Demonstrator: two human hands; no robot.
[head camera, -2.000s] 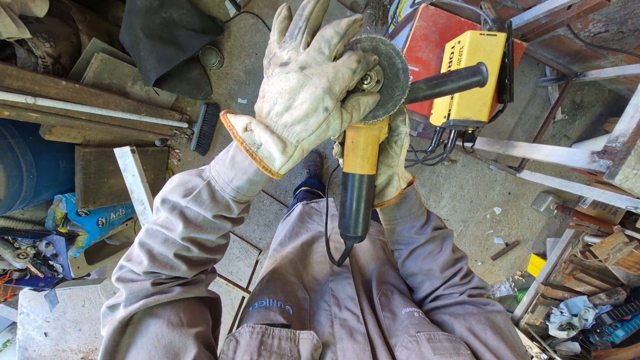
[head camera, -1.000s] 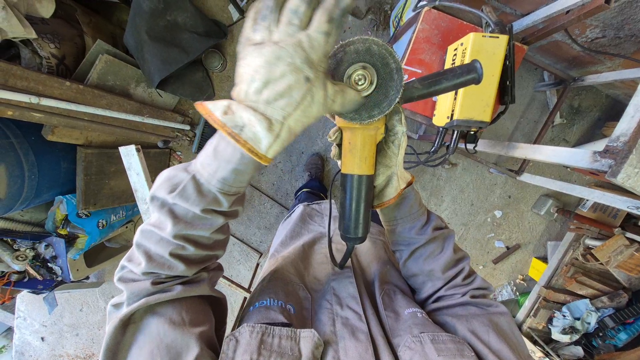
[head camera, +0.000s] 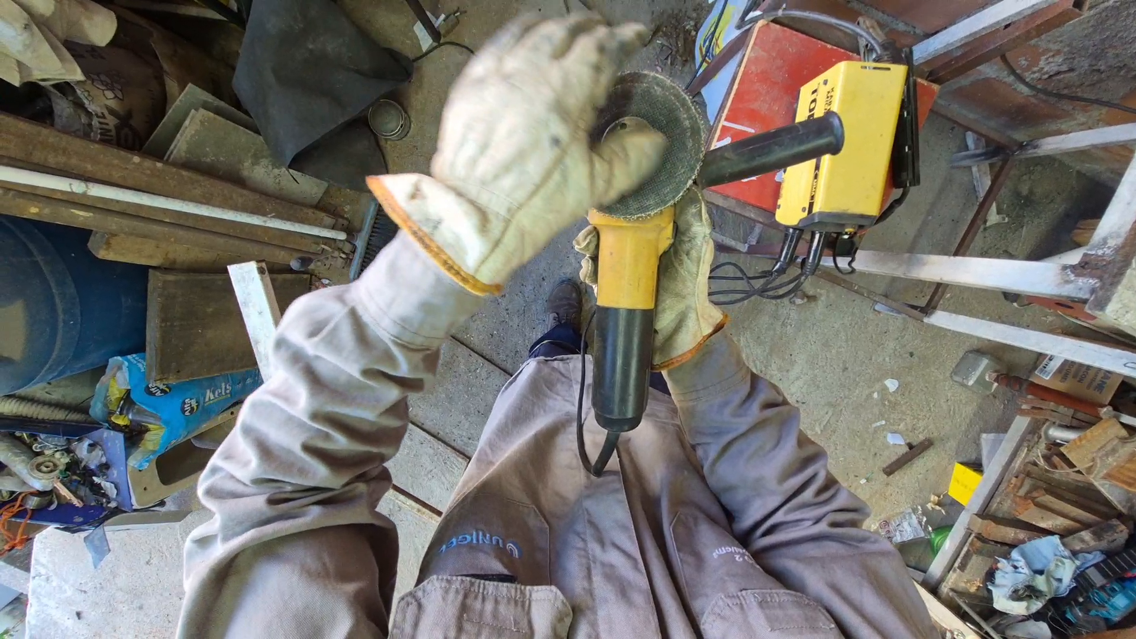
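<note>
A yellow and black angle grinder (head camera: 628, 266) stands upright in front of my body, its disc (head camera: 679, 133) at the top and its black side handle (head camera: 772, 149) pointing right. My right hand (head camera: 690, 275), in a pale work glove, is wrapped around the grinder's yellow body from behind. Blurred by motion, my left hand (head camera: 524, 146), in a matching glove with orange trim, is at the disc's left side. Its thumb lies over the disc's hub, and its fingers reach past the upper left edge. Whether the thumb touches the hub cannot be told. A black cord leaves the grinder's lower end.
Behind the grinder at right, a yellow welding machine (head camera: 839, 146) rests on a red surface (head camera: 768, 84). Pale metal frame bars (head camera: 967, 273) cross the right side. Wood boards (head camera: 160, 177) and a blue drum (head camera: 62, 302) are at left. A scrap wood box (head camera: 981, 506) stands lower right.
My left hand has swept about over the disc; its fingers, spread one and two seconds ago, are now closer together. The right hand keeps its hold on the grinder.
</note>
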